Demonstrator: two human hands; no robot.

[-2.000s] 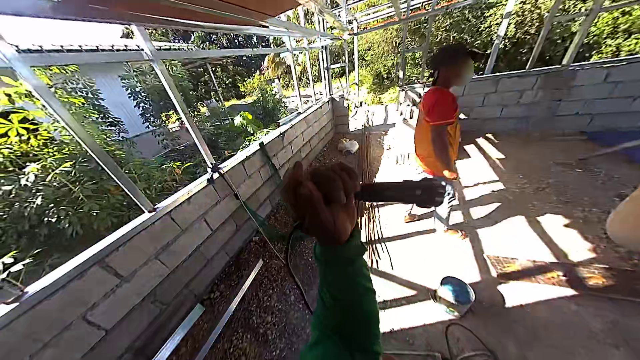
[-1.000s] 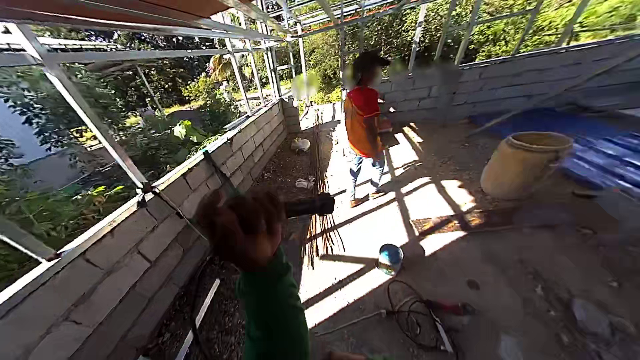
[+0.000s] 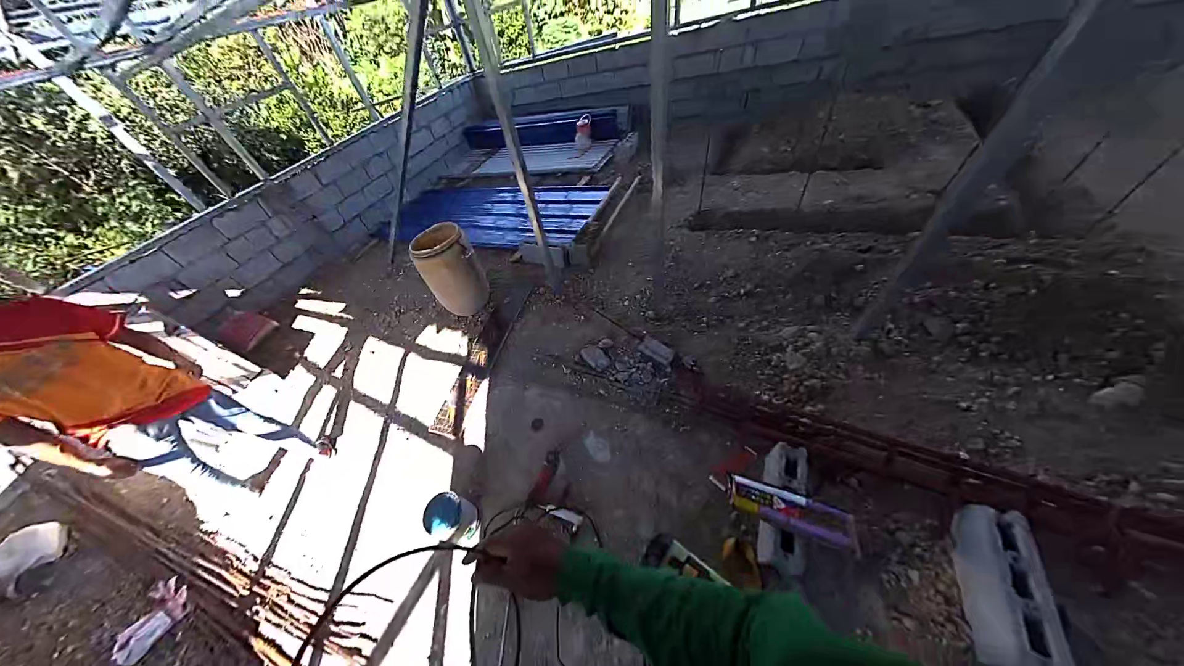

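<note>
My right hand (image 3: 523, 560) reaches in from the lower right in a green sleeve, its fingers closed on a black cable (image 3: 398, 558). The cable curves from the hand down to the left edge of the floor area. My left hand is out of view. Just beyond my right hand stands a bucket (image 3: 450, 516) with a blue inside. A red and black power tool (image 3: 546, 476) lies on the ground above the hand, near more loops of cable. To the right, a hacksaw (image 3: 795, 511) with a purple frame rests against a hollow concrete block (image 3: 784, 462).
A person (image 3: 102, 384) in an orange and red top is at the left, beside long steel bars (image 3: 185, 564). Farther off are a tan barrel (image 3: 450, 268), blue metal sheets (image 3: 504, 215) and slanted metal posts (image 3: 513, 139). Another hollow block (image 3: 1008, 583) lies at right.
The view has swung right. The black cylindrical tool held up by a hand earlier is out of view. My right hand is now seen gripping the cable.
</note>
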